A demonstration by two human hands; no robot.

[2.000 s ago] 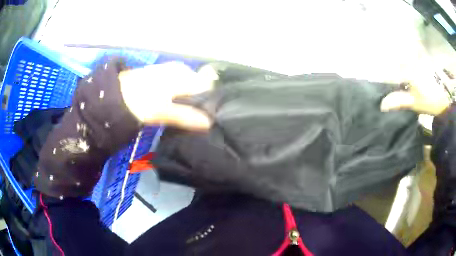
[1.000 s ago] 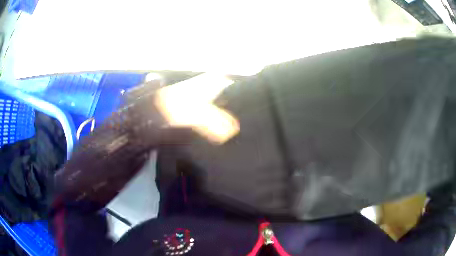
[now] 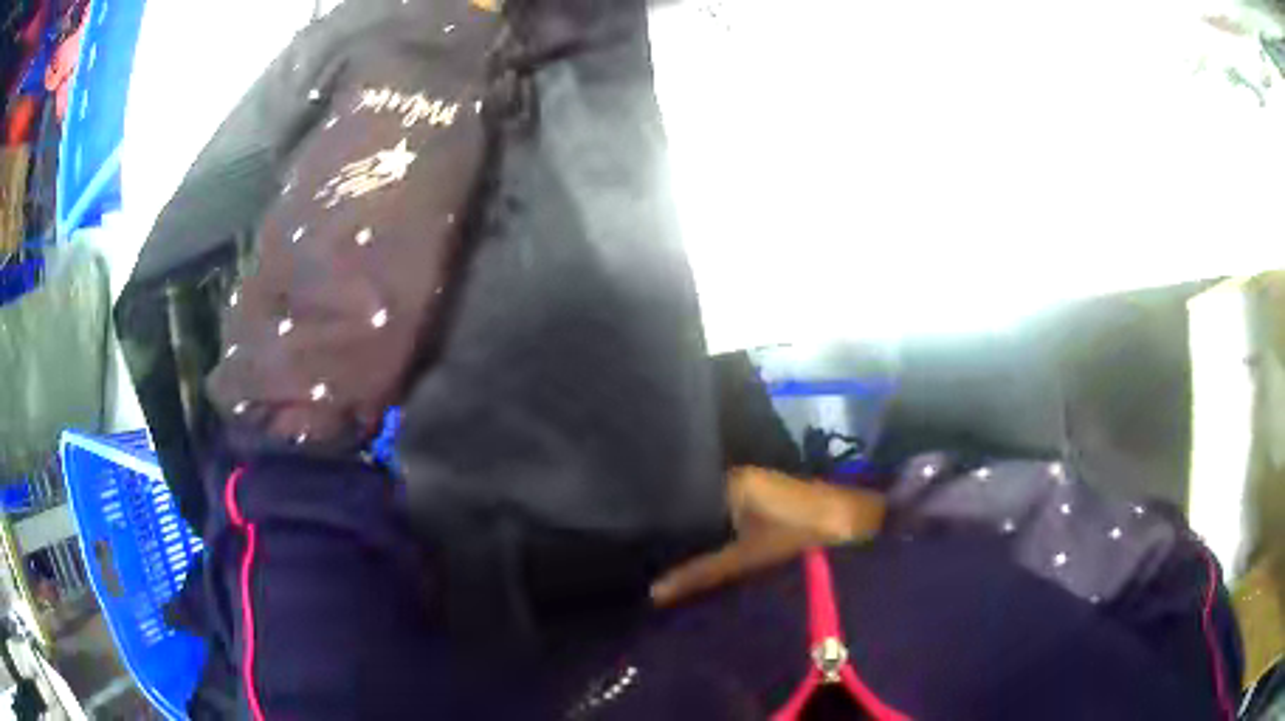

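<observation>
A large black fabric piece (image 3: 578,310) runs from the top edge of the picture across the table's near edge to my lap. Its lower part looks smooth and slightly shiny. My left arm, in a dark sleeve cover with white stars, reaches up over it. Only a sliver of my left hand (image 3: 486,4) shows at the top edge, so its grip is hidden. My right hand (image 3: 796,518) is at the cloth's lower right corner, close to my body, with the cloth's edge between thumb and fingers.
The glaring white tabletop (image 3: 972,169) spreads to the right and behind the cloth. A blue slotted basket (image 3: 134,563) stands at lower left, and another blue item (image 3: 96,127) is at upper left. A pale upright post or strip (image 3: 1219,423) is at right.
The view has turned left. My left hand has moved far up, to the top edge. The black cloth now runs lengthwise away from me, and my right hand has come in near my body.
</observation>
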